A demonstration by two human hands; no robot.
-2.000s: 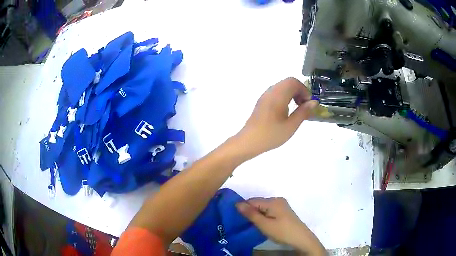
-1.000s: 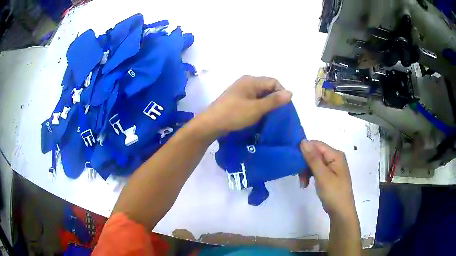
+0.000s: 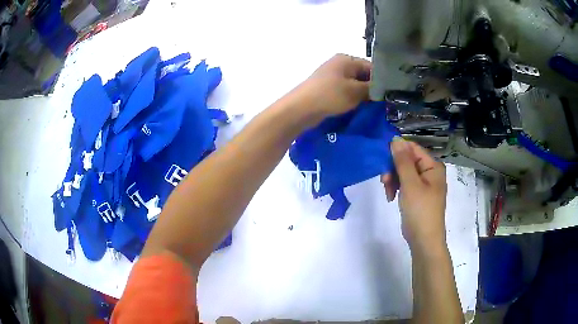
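Observation:
A blue pouch piece (image 3: 355, 152) with a white buckle (image 3: 310, 178) lies at the left side of the sewing machine's needle area (image 3: 421, 120). Its right edge meets the metal parts there. My left hand (image 3: 339, 82) holds the upper edge of the piece; its fingertips are partly hidden behind the machine head. My right hand (image 3: 418, 174) pinches the lower right edge near the needle area. A short blue strap end (image 3: 338, 204) hangs from the lower edge.
A pile of blue pieces with white buckles (image 3: 139, 145) lies at the left on the white table (image 3: 266, 272). The grey machine head (image 3: 418, 38) fills the upper right. A blue round thing (image 3: 504, 272) is below the table's right edge.
Both hands came together on the blue piece, which rose from the front edge. Then they moved it up and right against the machine. The camera view also shifted.

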